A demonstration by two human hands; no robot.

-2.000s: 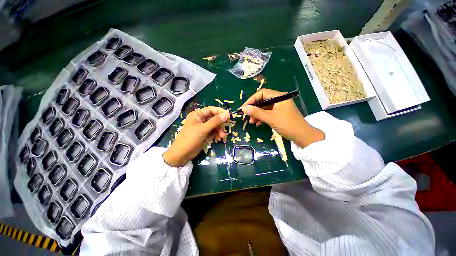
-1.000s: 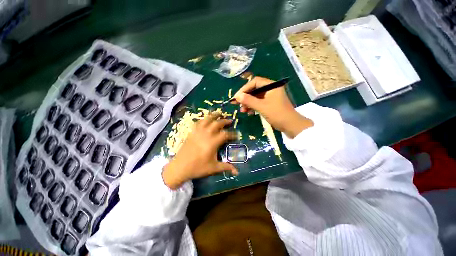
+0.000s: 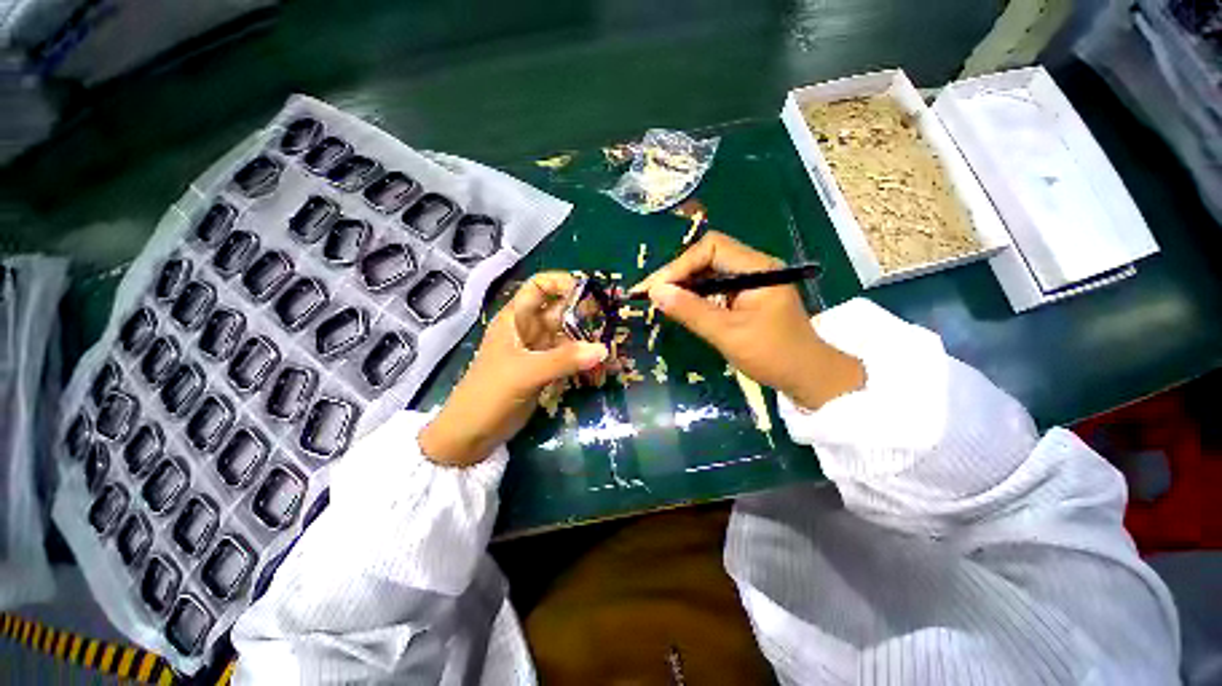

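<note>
My left hand (image 3: 516, 351) holds a small black watch case frame (image 3: 586, 311) tilted between thumb and fingers, above the pale slivers. My right hand (image 3: 734, 311) holds a slim black pen-like tool, likely tweezers (image 3: 753, 282). The tool's tip points left and is at the frame's right side; whether it touches, or holds a piece, is too small to tell. Loose pale yellow slivers (image 3: 627, 371) lie on the dark green bench (image 3: 603, 480) around and below the hands, partly hidden by my left hand.
A translucent tray (image 3: 529, 215) with rows of black frames lies left. A crumpled clear bag (image 3: 663, 170) lies beyond the slivers. At right are a white box (image 3: 989, 241) of tan pieces and a white lid (image 3: 1059, 188). A long pale strip (image 3: 755, 399) lies below my right wrist.
The frame that lay on the bench near its front edge is now raised in my left hand. My right hand has brought the tool beside the frame. The view has shifted slightly.
</note>
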